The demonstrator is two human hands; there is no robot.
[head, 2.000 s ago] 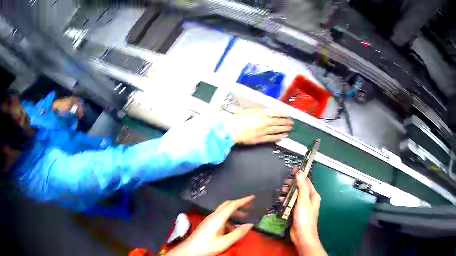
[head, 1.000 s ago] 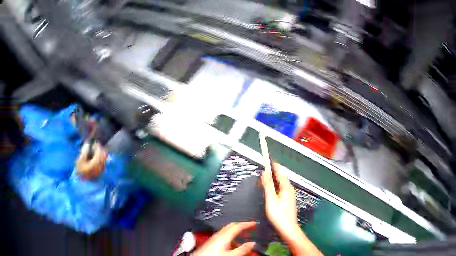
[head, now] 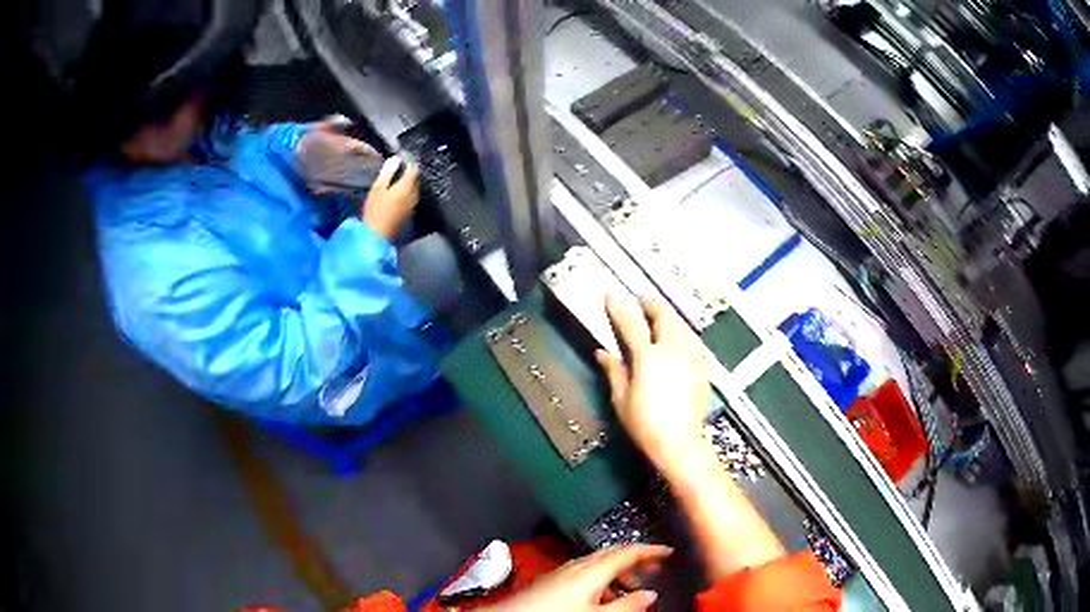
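My right hand (head: 663, 389) reaches across with its fingers apart, over the right part of a pale, glaring stack of carrier fixtures (head: 579, 282). Whether the fingertips touch it cannot be told. A flat grey-brown fixture block (head: 544, 385) with small studs lies on the green mat, left of my right hand. My left hand (head: 598, 581) is low in the picture, partly cut off by the bottom edge, fingers apart and seemingly empty. Small loose metal parts (head: 734, 450) lie in the black tray, which my right forearm partly hides.
A green conveyor belt (head: 825, 460) between pale rails runs beyond the tray. A blue bin (head: 825, 355) and a red bin (head: 888, 430) stand behind it. A grey machine post (head: 512, 132) rises left of the stack. A person in a blue smock (head: 257, 287) works at the left.
The view has swung left. My right hand has moved from the conveyor to the fixture stack, and the long bar it held no longer shows in it. My left hand stays low in front.
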